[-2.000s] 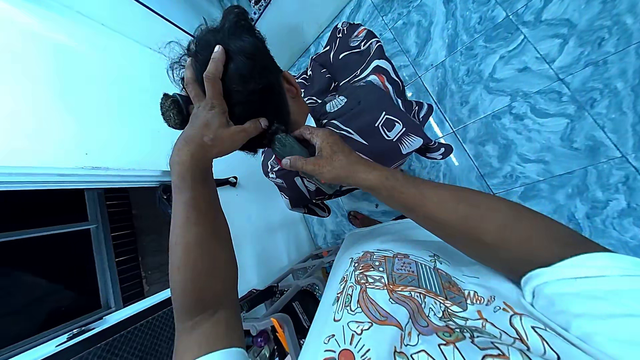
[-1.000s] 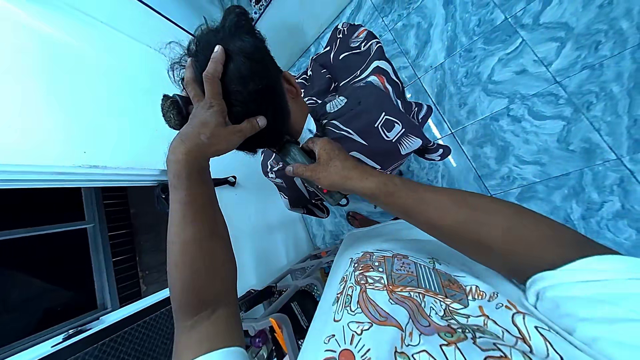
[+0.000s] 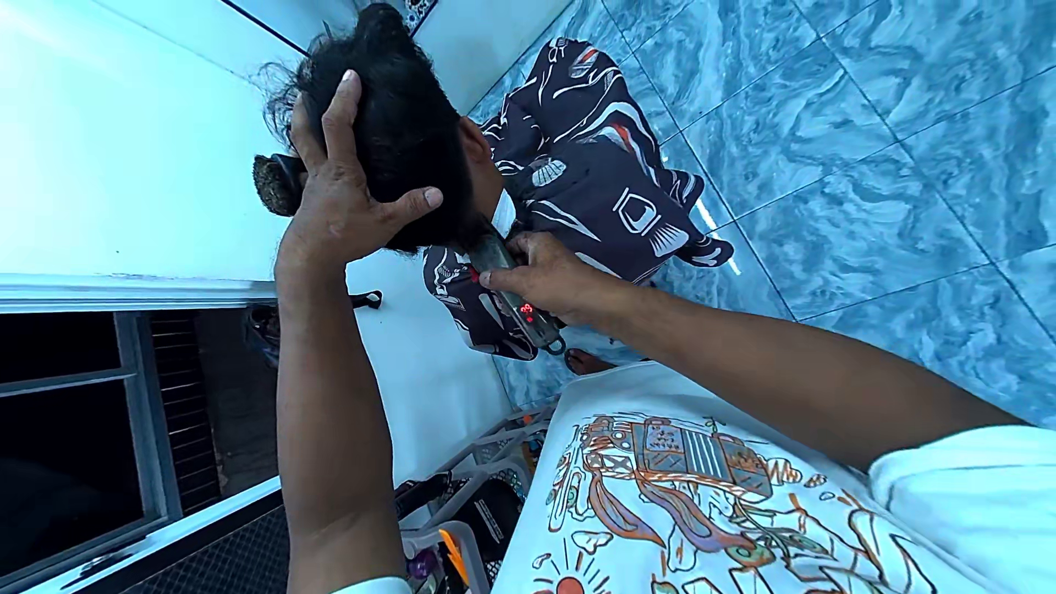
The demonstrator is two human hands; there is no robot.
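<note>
My left hand (image 3: pixel 346 186) lies on the back of a seated person's dark-haired head (image 3: pixel 408 124), thumb and some fingers spread over the hair. A brush (image 3: pixel 278 183) with short bristles juts out behind this hand and seems gripped by its lower fingers, which are partly hidden. My right hand (image 3: pixel 553 276) grips a dark hair clipper (image 3: pixel 536 323) with lit red digits and a hanging loop. The clipper's head end meets the hair low at the nape, just above a white neck strip (image 3: pixel 504 212). A dark patterned cape (image 3: pixel 577 190) covers the person's shoulders and body.
White wall panels (image 3: pixel 124 165) stand at the left, above a dark framed window (image 3: pixel 132 412). Below me a grey plastic rack (image 3: pixel 462 536) holds several items, one of them orange. Blue marbled tiles (image 3: pixel 825 165) cover the floor. A bare foot (image 3: pixel 584 361) shows below the cape.
My right hand has turned the clipper, so more of its body and its red digits show now. The white neck strip, not visible two seconds ago, shows now. My left hand stays on the head.
</note>
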